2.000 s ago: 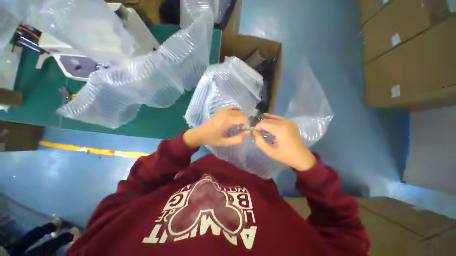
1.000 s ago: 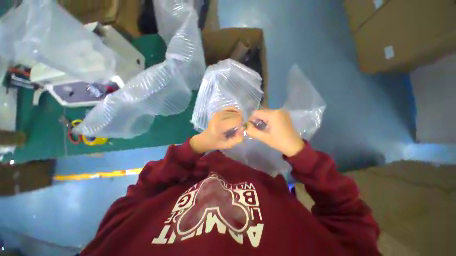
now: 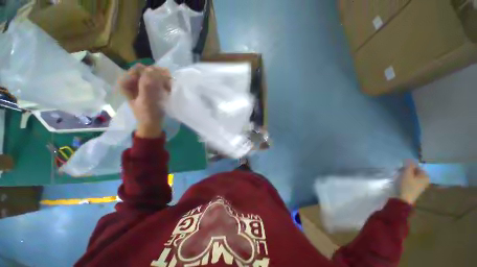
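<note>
My left hand (image 3: pixel 145 88) is raised at the upper left over the bench and is closed on a clear air cushion wrap (image 3: pixel 214 104), which trails right over the open carton and is blurred. My right hand (image 3: pixel 413 181) is far out at the lower right, closed on a separate clear cushion piece (image 3: pixel 350 201), also blurred. That piece hangs to the hand's left, over a brown carton. The ribbed cushion chain (image 3: pixel 99 151) lies on the green bench, partly behind my left arm.
The open carton (image 3: pixel 263 99) stands beside the green bench (image 3: pixel 188 156). The white inflator (image 3: pixel 73 121) and yellow-handled scissors (image 3: pixel 64 155) are on the bench. Large cartons (image 3: pixel 413 47) stand at the upper right. Another carton (image 3: pixel 444 224) is at the lower right.
My hands were together at the centre on the cushion wrap. They are now far apart, left hand up and left, right hand out to the right, each with its own piece.
</note>
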